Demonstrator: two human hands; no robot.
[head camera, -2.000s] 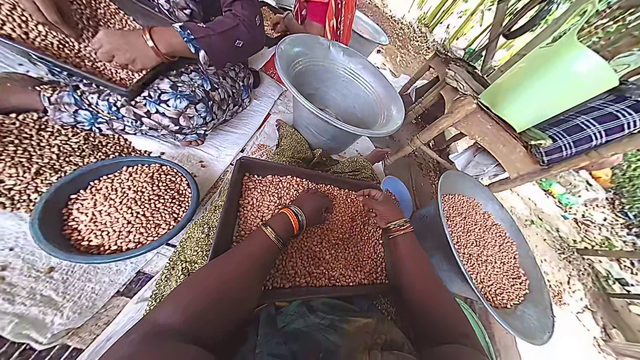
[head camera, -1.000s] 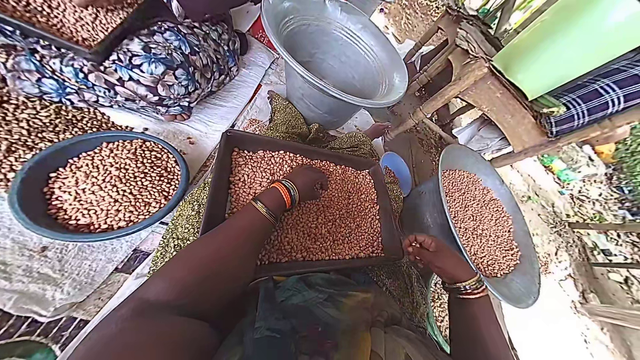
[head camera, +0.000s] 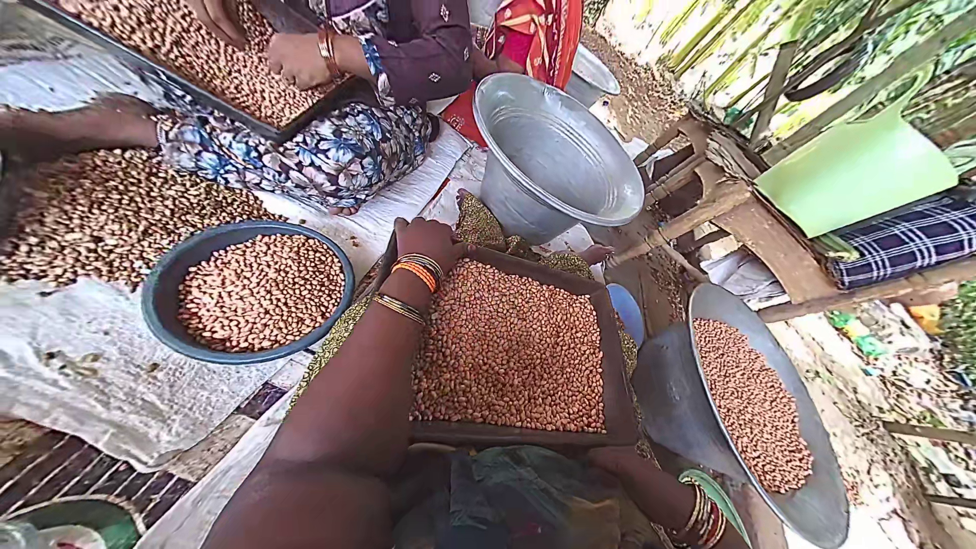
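Note:
A dark rectangular tray (head camera: 621, 381) full of reddish-brown nuts or beans (head camera: 511, 351) rests on my lap. My left hand (head camera: 427, 242), with orange and gold bangles on the wrist, grips the tray's far left corner. My right hand (head camera: 610, 461) is by the near right corner, mostly hidden below the rim, so its hold cannot be made out. To the left stands a blue-grey basin (head camera: 152, 305) of similar nuts or beans. On the right, a wide metal pan (head camera: 823, 457) holds more of them.
A large aluminium tub (head camera: 534, 183) stands beyond the tray. At upper left, another person's hands (head camera: 301, 61) work in a second tray (head camera: 282, 133) above a heap of nuts or beans (head camera: 114, 206). A wooden frame (head camera: 778, 244) bearing a green container (head camera: 862, 175) stands at right.
My left hand has gone from the middle of the nuts or beans to the tray's far left corner. My right hand has moved from beside the metal pan to the tray's near edge.

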